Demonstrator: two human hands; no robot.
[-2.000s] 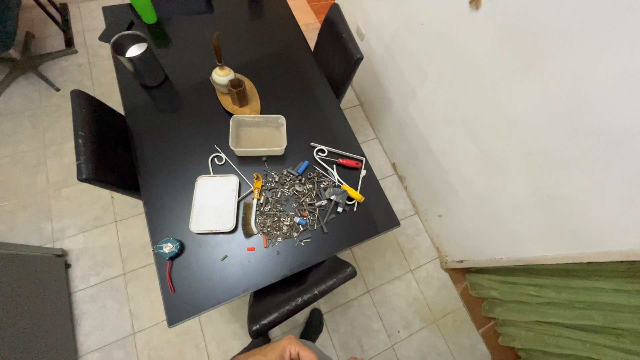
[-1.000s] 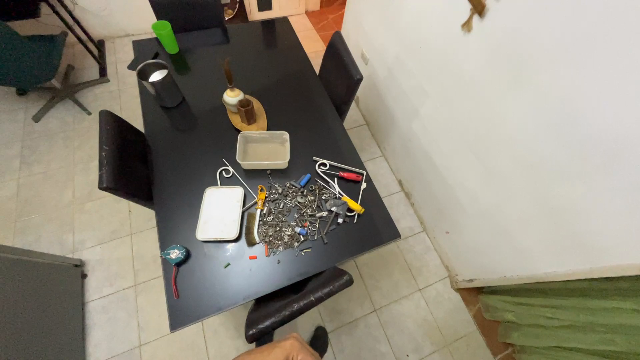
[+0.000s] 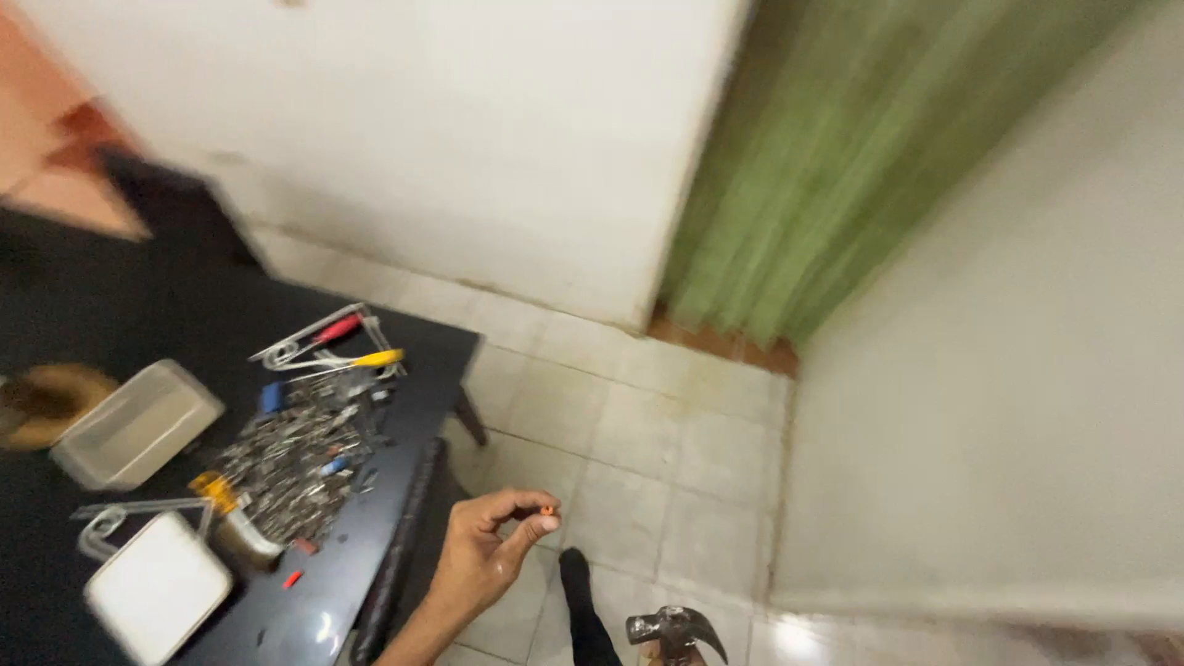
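My left hand point(image 3: 490, 550) is raised over the floor beside the table, pinching a small orange wall plug point(image 3: 548, 510) between thumb and fingertips. At the lower edge, my right hand point(image 3: 659, 653) shows only a little behind a claw hammer point(image 3: 673, 627), which it holds just under the head. On the black table point(image 3: 370, 518) lies a heap of screws and small metal hardware point(image 3: 301, 453). Around it are a yellow-handled screwdriver point(image 3: 377, 358), a red-handled tool point(image 3: 339, 327), a yellow-handled wire brush point(image 3: 236, 518) and a red plug point(image 3: 292, 579).
A clear plastic container point(image 3: 139, 425) and a white lid or tray point(image 3: 159, 588) are on the table. A black chair point(image 3: 398, 546) stands at its near edge. White walls point(image 3: 444, 139) and a green curtain point(image 3: 814, 176) border the tiled floor point(image 3: 629, 444).
The view has swung far to the right. My left hand, with the orange plug, and the hammer in my right hand are now in sight; neither object was seen held before.
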